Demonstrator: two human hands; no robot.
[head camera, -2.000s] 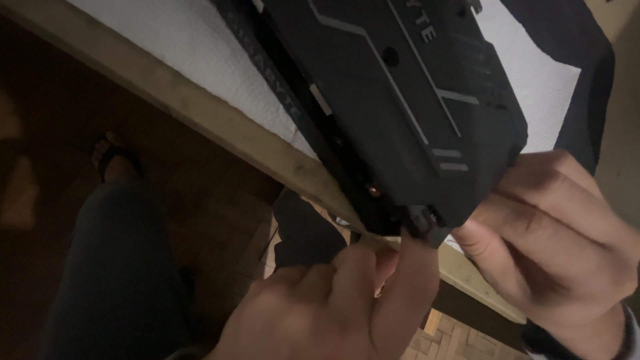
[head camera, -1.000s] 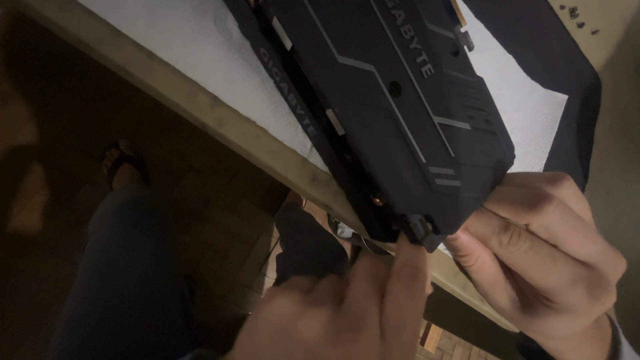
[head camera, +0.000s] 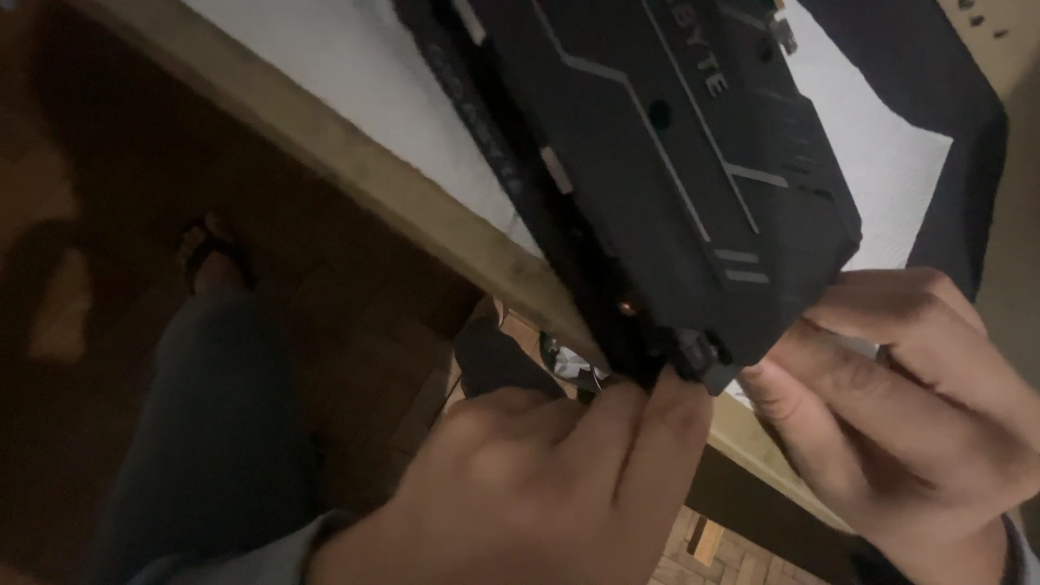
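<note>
A black Gigabyte graphics card (head camera: 691, 179) with a grey-lined backplate lies tilted across the table edge, its upper end cut off by the frame. My left hand (head camera: 528, 479) is at its lower corner, index fingertip pressed beside a small black connector (head camera: 695, 351); the thumb is hidden underneath, so its hold cannot be told. With thumb and bent fingers my right hand (head camera: 886, 390) pinches the card's lower right edge. A small metal bracket part (head camera: 782, 34) sticks out at the card's upper right.
White paper towel (head camera: 877, 171) lies under the card, over a dark cloth (head camera: 967, 179). Several small screws (head camera: 977, 20) rest at the top right of the table. The wooden table edge (head camera: 366, 171) runs diagonally; below are my leg (head camera: 219, 422) and a parquet floor (head camera: 366, 357).
Both hands stay at the card's lower end, with the left index fingertip still by the connector. Nothing has plainly been taken hold of or let go.
</note>
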